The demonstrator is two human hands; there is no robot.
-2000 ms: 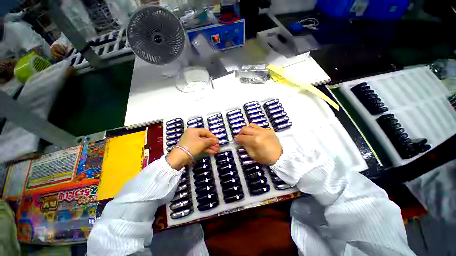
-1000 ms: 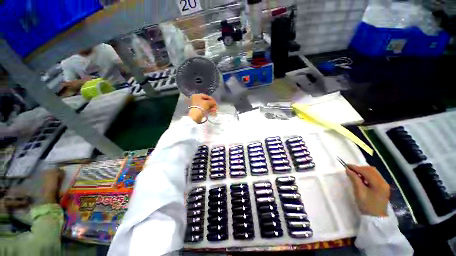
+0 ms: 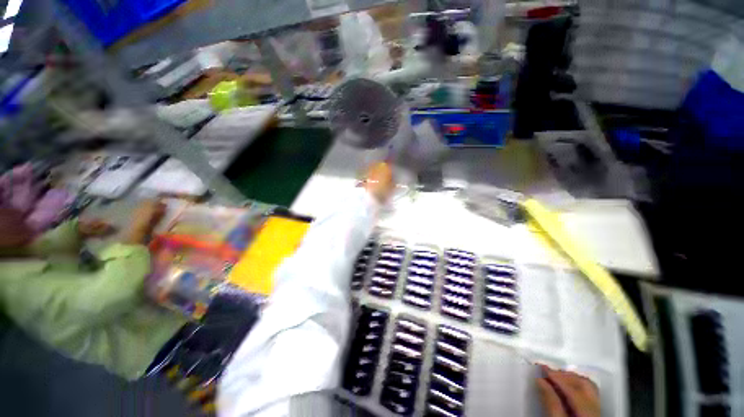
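The white blister tray (image 3: 563, 313) holds close columns of glossy black oblong parts (image 3: 457, 283), with bare pockets on its right side. My left hand (image 3: 379, 181) is stretched out past the tray's back edge, in front of the fan, where the clear dish stood. It is small and blurred, and I cannot tell what its fingers hold. My right hand (image 3: 571, 392) is low over the right part of the tray, cut off by the bottom edge. Its fingers are closed around the tweezers (image 3: 522, 356), which show only as a faint thin line.
A grey desk fan (image 3: 365, 116) and a blue bench unit (image 3: 467, 129) stand behind. A pale yellow strip (image 3: 589, 273) curls along the tray's right side. A yellow sheet (image 3: 272, 252) and printed cardboard lie left. Another person's green sleeve (image 3: 106, 285) is at far left. Another tray (image 3: 670, 326) is right.
The view has swung to the left and is blurred. My hands were together over the tray, then parted; my left hand stays stretched towards the fan, my right hand sits lower in view.
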